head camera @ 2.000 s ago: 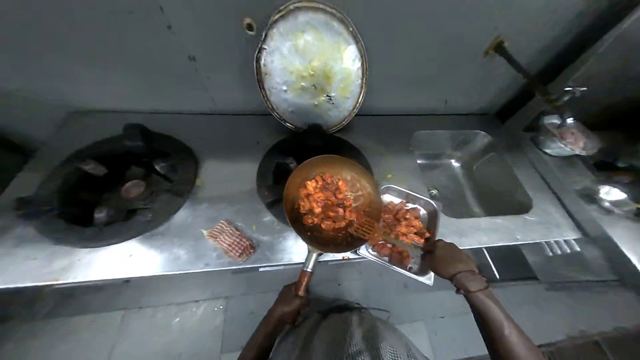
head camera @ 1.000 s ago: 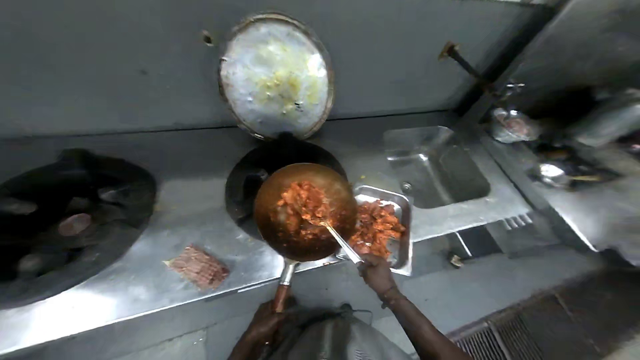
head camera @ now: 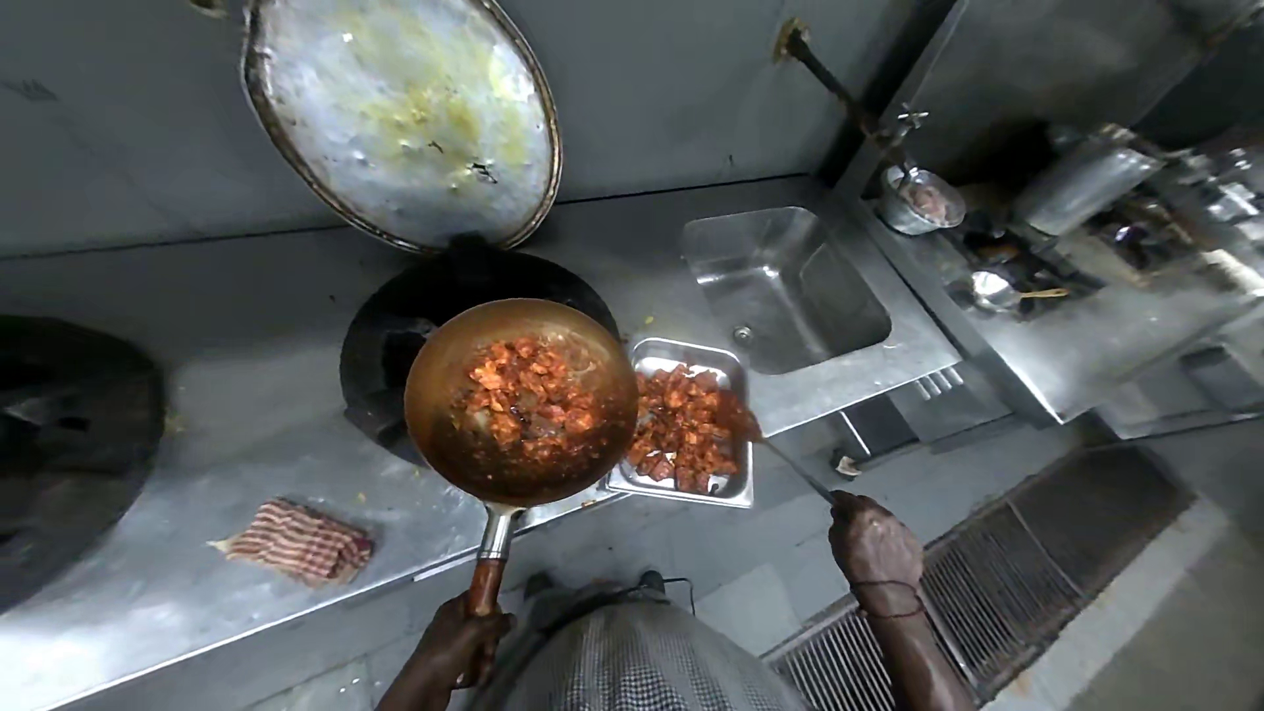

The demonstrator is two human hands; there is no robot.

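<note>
My left hand (head camera: 464, 632) grips the wooden handle of a wok-shaped pan (head camera: 420, 395), which is held over the front right part of a black burner (head camera: 365, 346). Red-sauced food pieces (head camera: 533, 395) lie in the pan. Right beside it, a rectangular steel tray (head camera: 739, 370) holds more of the same pieces. In my right hand (head camera: 874, 543) is the metal handle of a spatula (head camera: 743, 419); its sauce-coated head is at the tray's right edge.
A folded checked cloth (head camera: 296, 543) lies left on the steel counter (head camera: 247, 395). Another burner (head camera: 69, 444) is at far left. A large round lid (head camera: 415, 109) leans on the wall. A sink (head camera: 780, 286) and a metal bowl (head camera: 918, 202) are at right.
My right hand has moved right, taking the spatula from the pan to the tray's right edge. The pan is still in my left hand.
</note>
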